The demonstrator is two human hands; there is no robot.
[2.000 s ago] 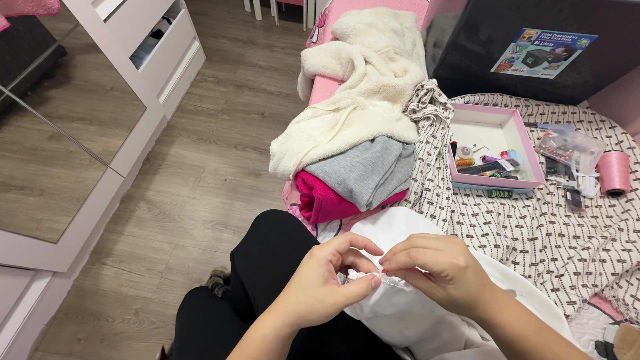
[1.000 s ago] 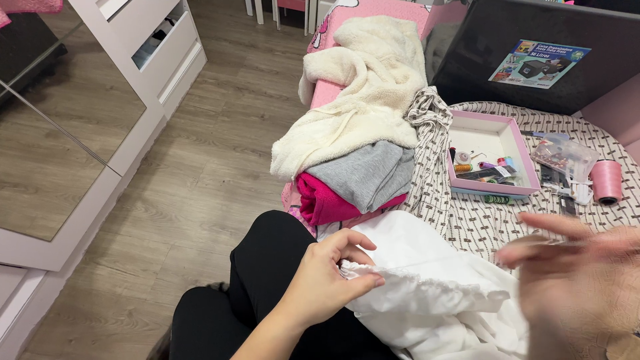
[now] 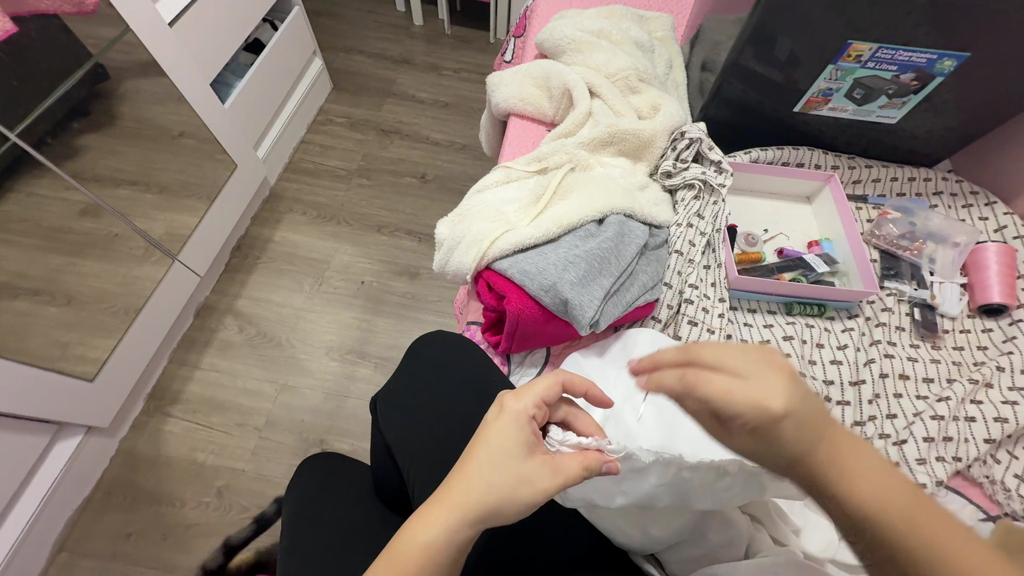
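Note:
My left hand [image 3: 532, 448] pinches the gathered, frayed edge of a white cloth [image 3: 688, 496] between thumb and fingers. The cloth lies over my lap and the bed beside it. Just right of the left hand and a little above the edge, my right hand [image 3: 736, 396] holds a thin sewing needle [image 3: 642, 406] between its fingertips, pointing down. Whether thread runs from the needle is too fine to tell.
Folded grey [image 3: 592, 268] and magenta [image 3: 528, 320] cloths lie ahead, under a cream fleece [image 3: 584, 144]. To the right are a pink-rimmed box [image 3: 852, 232] of thread spools, a clear plastic case [image 3: 928, 232], a pink thread cone [image 3: 990, 278] and a black storage box [image 3: 744, 88]. An animal's tail [image 3: 244, 536] shows at lower left.
My right hand was close to the left at first, swung out to the right, and is now back near the cloth's edge. My left hand has kept its pinch on the cloth.

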